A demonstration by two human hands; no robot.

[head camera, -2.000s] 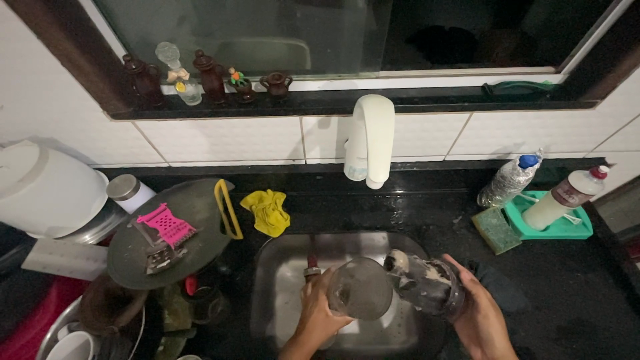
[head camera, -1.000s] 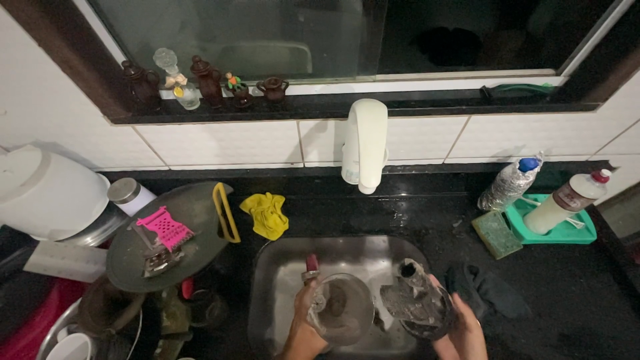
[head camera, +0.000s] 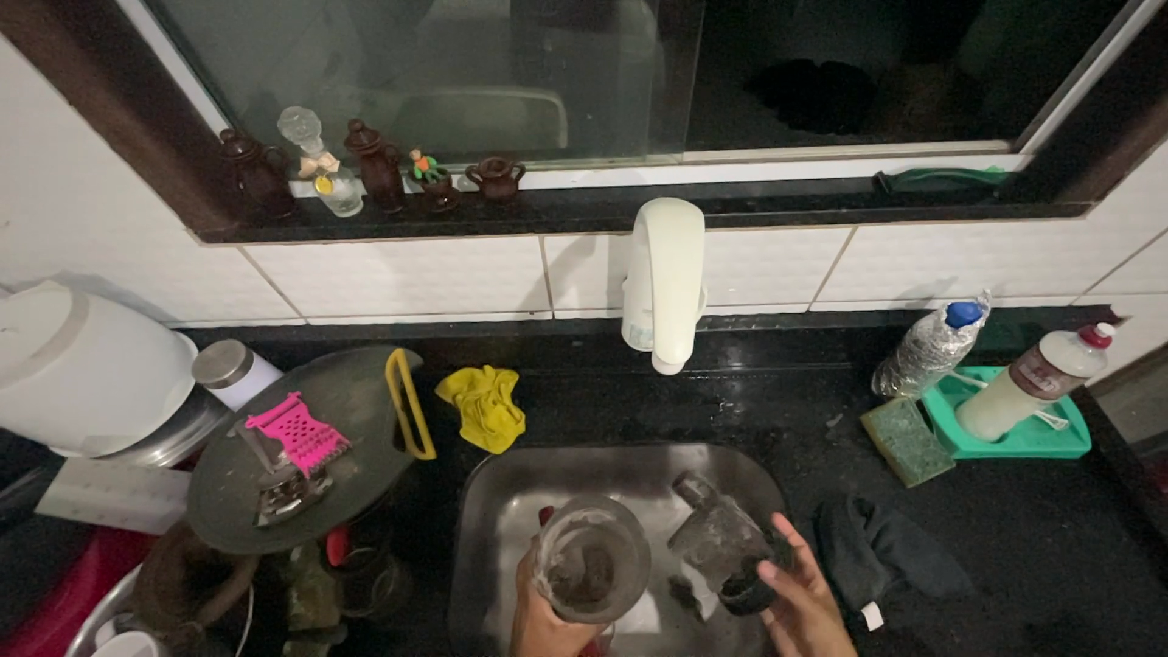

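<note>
Over the stainless steel sink [head camera: 630, 465], my left hand [head camera: 558, 620] grips a cloudy, round-mouthed clear container [head camera: 593, 558], its opening facing up. To its right, my right hand [head camera: 803, 593] has its fingers at the dark base of a transparent, dirty vessel [head camera: 721, 543], which lies tilted with a short neck toward the upper left. Something red shows behind the left container; what it belongs to is hidden. A dark scrap and a pale scrap lie near the vessel's underside.
A white faucet [head camera: 671, 283] overhangs the sink. Left are a yellow cloth [head camera: 488, 406] and a large pan lid [head camera: 356, 474] bearing a pink grater [head camera: 297, 433]. Right are a sponge [head camera: 906, 441], a green tray [head camera: 1049, 438] with a bottle [head camera: 1031, 383], a foil-wrapped bottle [head camera: 926, 347] and a dark cloth [head camera: 885, 552].
The right-hand vessel has turned, its neck now pointing up and left and its dark base toward my right hand. My left hand still holds the round container over the sink.
</note>
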